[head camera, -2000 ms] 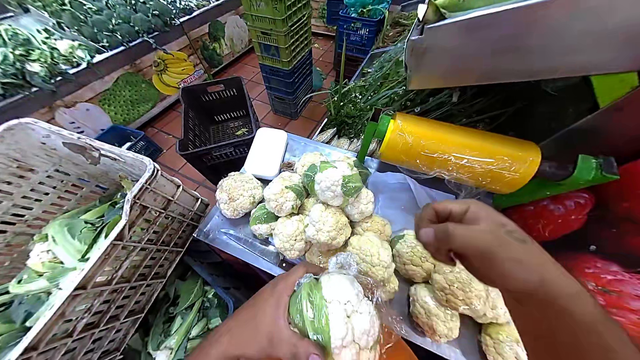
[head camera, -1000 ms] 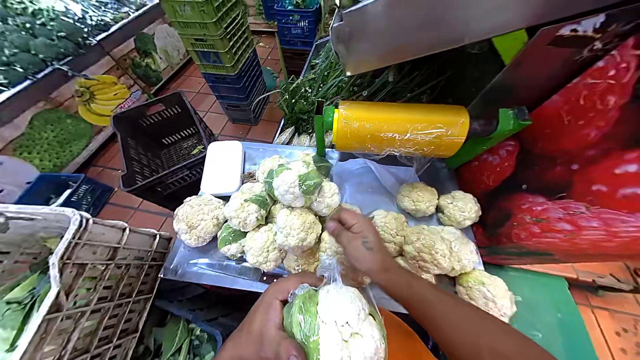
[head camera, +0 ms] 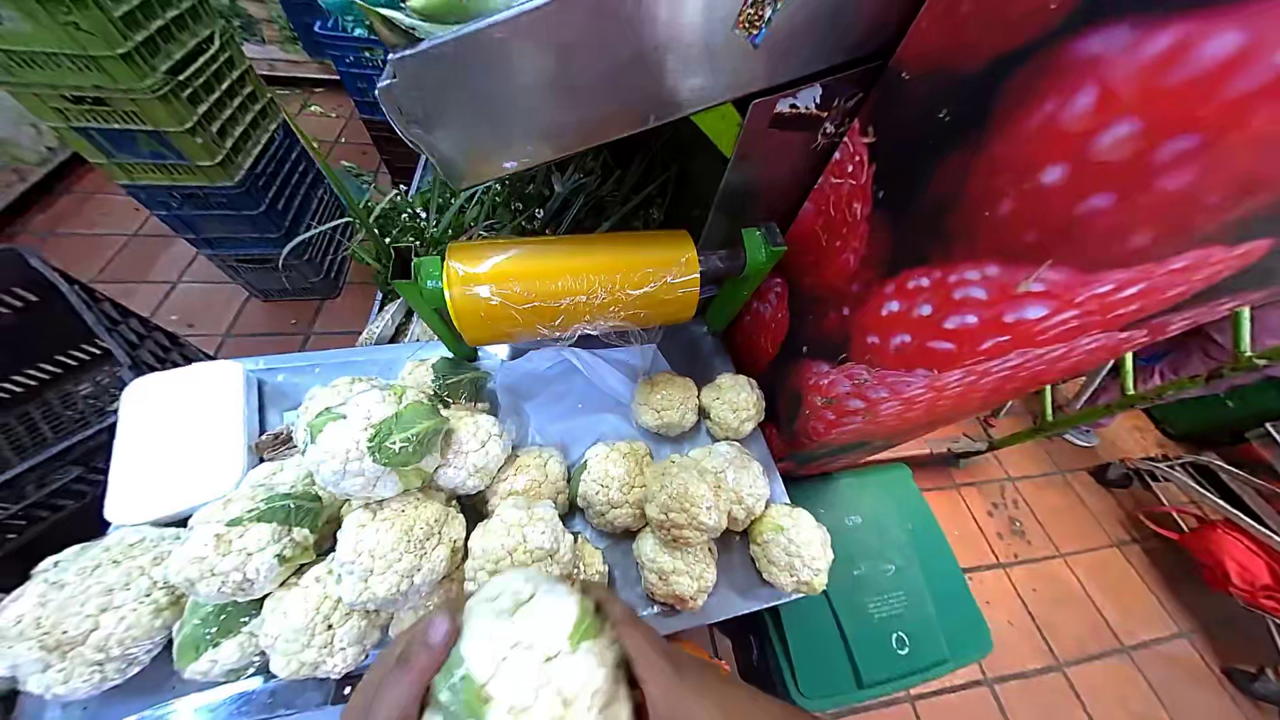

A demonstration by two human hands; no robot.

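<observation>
At the bottom centre, my left hand (head camera: 405,670) and my right hand (head camera: 665,655) grip a cauliflower head (head camera: 530,645) from both sides; green leaf shows on it. Beyond it, a heap of cauliflowers (head camera: 400,545) covers the left of a metal work surface (head camera: 290,365). Smaller cauliflowers (head camera: 685,495) lie to the right, two of them farther back beside a thin pale plastic sheet (head camera: 560,395). A roll of yellowish cling film (head camera: 570,285) sits on a green holder at the back edge. White foam trays (head camera: 180,440) lie at the left.
Stacked green and blue crates (head camera: 240,180) stand on the tiled floor, with a black crate (head camera: 60,370) at left. A metal panel (head camera: 600,75) overhangs the back. A large strawberry-print panel (head camera: 1000,250) flanks the right, above a green bin lid (head camera: 880,590).
My right hand has moved from above the heap to the right side of the held cauliflower; both hands now hold it. The view has swung right.
</observation>
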